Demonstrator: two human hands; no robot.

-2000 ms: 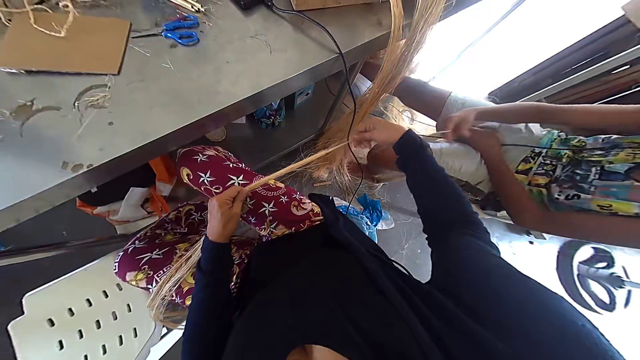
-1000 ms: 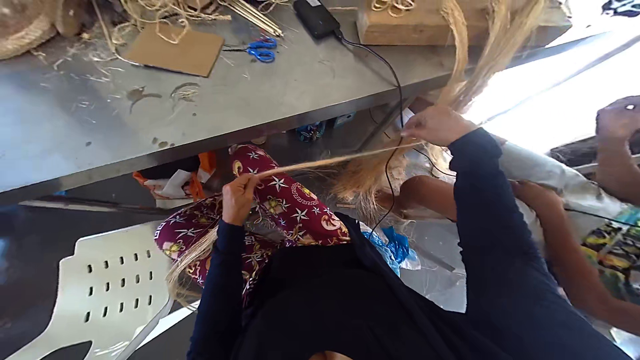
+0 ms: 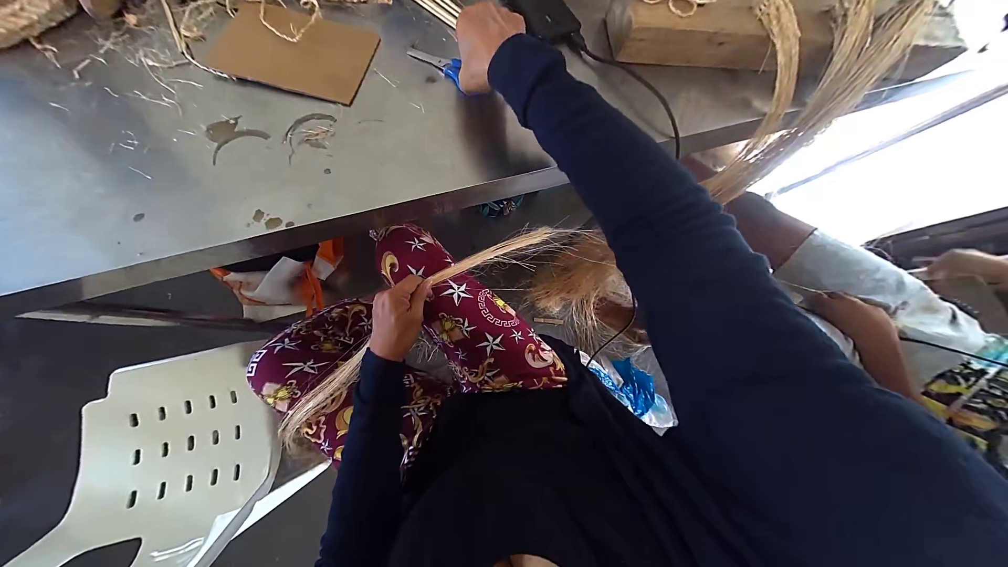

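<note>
My left hand (image 3: 398,316) is closed around a bundle of pale plant fibre (image 3: 504,250) above my lap. One end of the bundle points up and right; the other hangs down over the patterned trousers (image 3: 488,331). My right hand (image 3: 482,46) reaches over the metal table, at the blue-handled scissors (image 3: 450,69), covering part of the handles. Its fingers are mostly hidden, so I cannot tell whether they grip them. A black power adapter (image 3: 549,17) lies just right of that hand, and thin sticks (image 3: 437,11) are at its upper left.
A cardboard piece (image 3: 303,55) and loose fibres lie on the metal table (image 3: 197,197). Long fibre hanks (image 3: 835,87) hang over a wooden block (image 3: 709,35) at upper right. A black cable (image 3: 657,90) drops off the edge. A white plastic chair (image 3: 181,441) stands lower left; another person's arm (image 3: 870,339) is at right.
My right hand has let go of the fibre bundle and moved up over the table to the scissors. My left hand still holds the bundle, whose far end is now loose.
</note>
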